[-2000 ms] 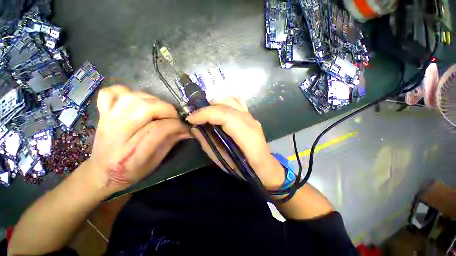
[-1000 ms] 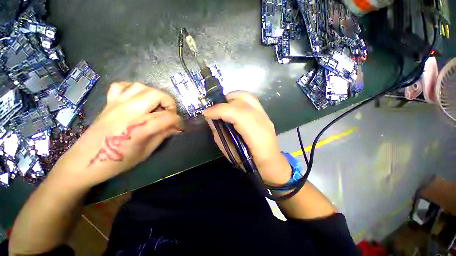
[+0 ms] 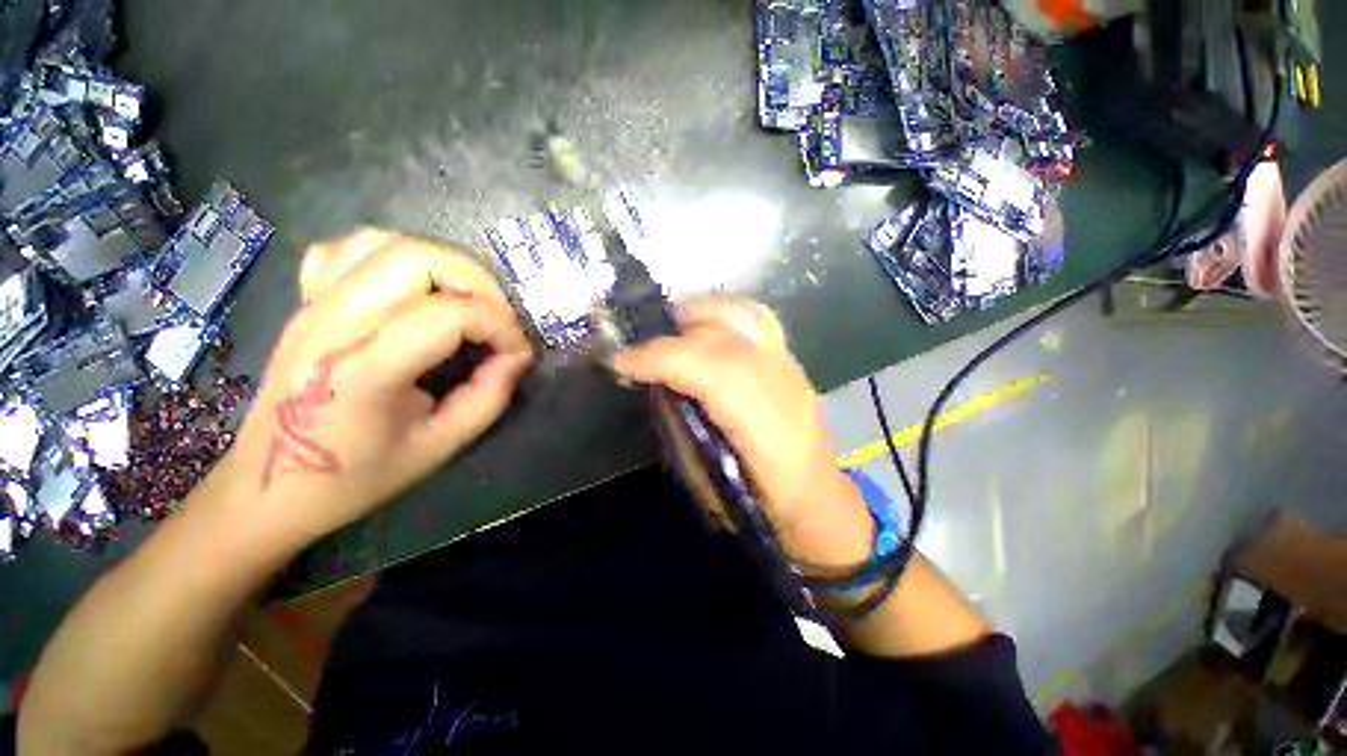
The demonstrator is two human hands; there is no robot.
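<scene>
My right hand holds the black pen-like handle of a heating tool, with its blurred metal end pointing up and away from me over the bench. Its black cord runs past my wrist. A blue-and-silver circuit board lies on the dark green bench between my hands, partly washed out by glare. The tool lies over its right part. My left hand is left of the board, with thumb and forefinger curled together in a ring. Whether a tiny part is between the fingertips cannot be seen.
A large heap of boards lies at left, with reddish-brown small components below it. Another heap of boards is at upper right. Black cords run to the right past a pink fan. The bench edge crosses before my body.
My hands have moved apart since two seconds ago, and the board between them has come into view. The tool has shifted right. My left hand has moved slightly in the last second.
</scene>
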